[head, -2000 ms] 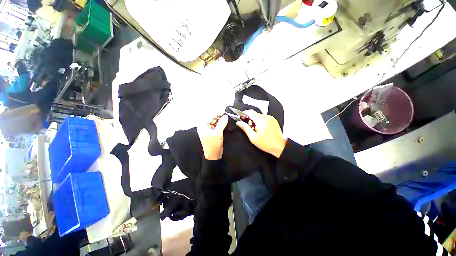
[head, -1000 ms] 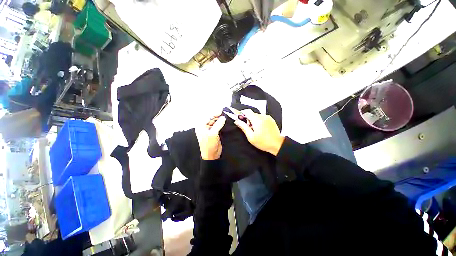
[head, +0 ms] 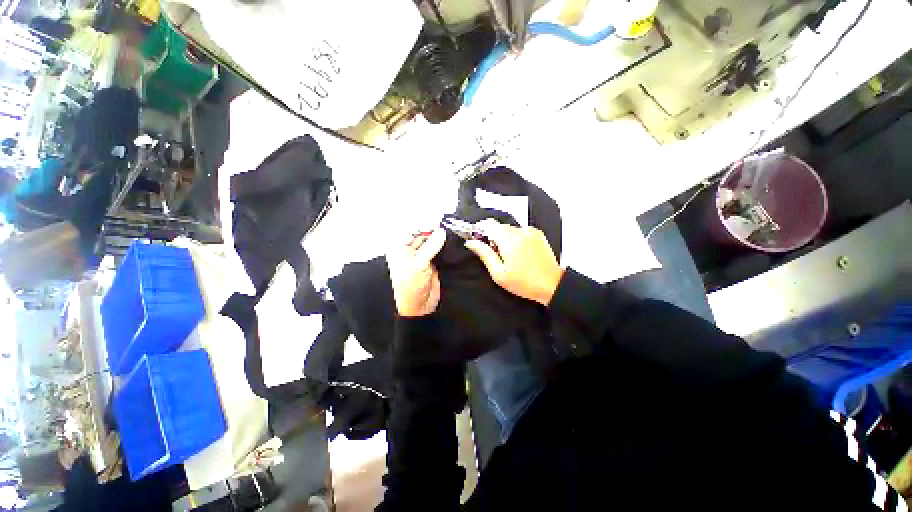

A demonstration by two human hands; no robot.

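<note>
A black fabric bag [head: 480, 310] lies over the table's front edge and my lap, with a black strap [head: 545, 205] looping above my hands. My right hand [head: 522, 262] holds small metal thread snips [head: 468, 230], their tips pointing left at the bag's upper edge. My left hand [head: 415, 275] pinches the black fabric beside the tips. The exact spot between my fingers is too small and blurred to tell.
Another black bag [head: 275, 200] lies left on the white table, its straps trailing down to a black pile [head: 358, 410]. Two blue bins [head: 170, 410] stand far left. The sewing machine [head: 310, 60] is above, a pink bucket [head: 772, 202] at right.
The hands stay together at the bag's edge, with small finger and snips movements. The view has shifted slightly.
</note>
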